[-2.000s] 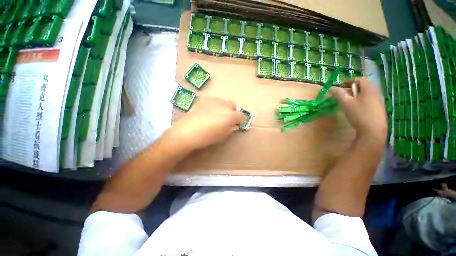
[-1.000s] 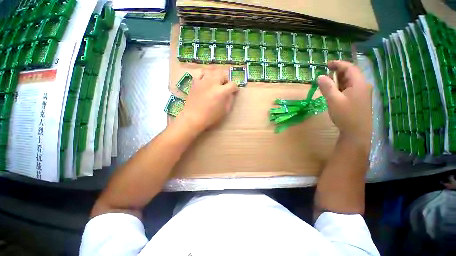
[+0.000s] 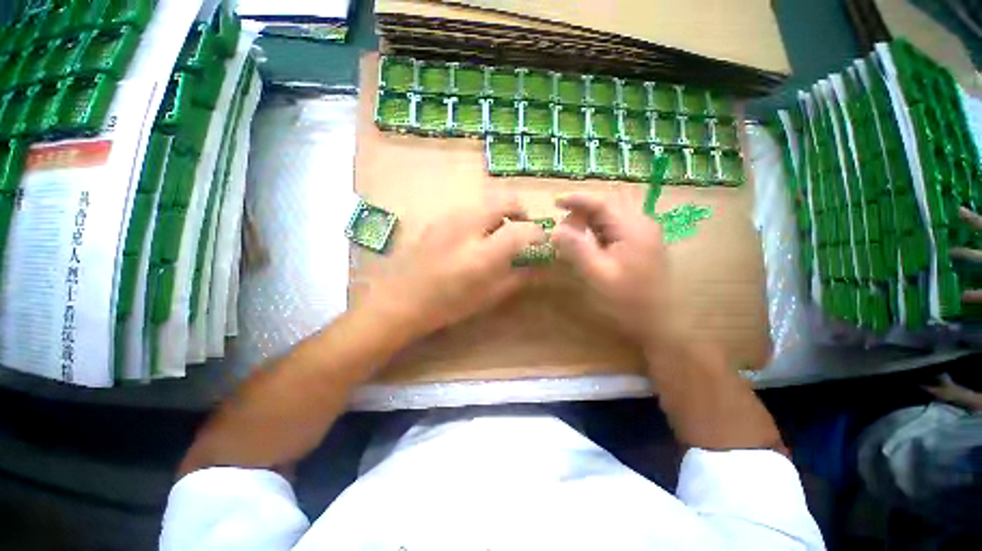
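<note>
My left hand point(image 3: 474, 253) is shut on a small green square part point(image 3: 533, 255) at the middle of the cardboard work sheet point(image 3: 517, 334). My right hand point(image 3: 608, 248) is at the part's right side, blurred, its fingertips close to the part. Whether it holds a tool cannot be made out. One loose square part point(image 3: 372, 226) lies on the sheet left of my left hand. Rows of square parts point(image 3: 560, 108) stand along the sheet's far edge. Green peel strips point(image 3: 683, 221) lie right of my right hand, partly hidden by it.
Layered stacks of green parts and paper stand at the left point(image 3: 178, 205) and right point(image 3: 861, 205). Brown cardboard sheets point(image 3: 603, 32) are piled behind the rows. Bubble wrap point(image 3: 302, 205) shows beside the work sheet. Another person's hand point(image 3: 967, 258) is at the far right edge.
My left hand has moved from the front row to the middle with a part; one of two loose parts is gone from the left. My right hand has moved left, away from the strips.
</note>
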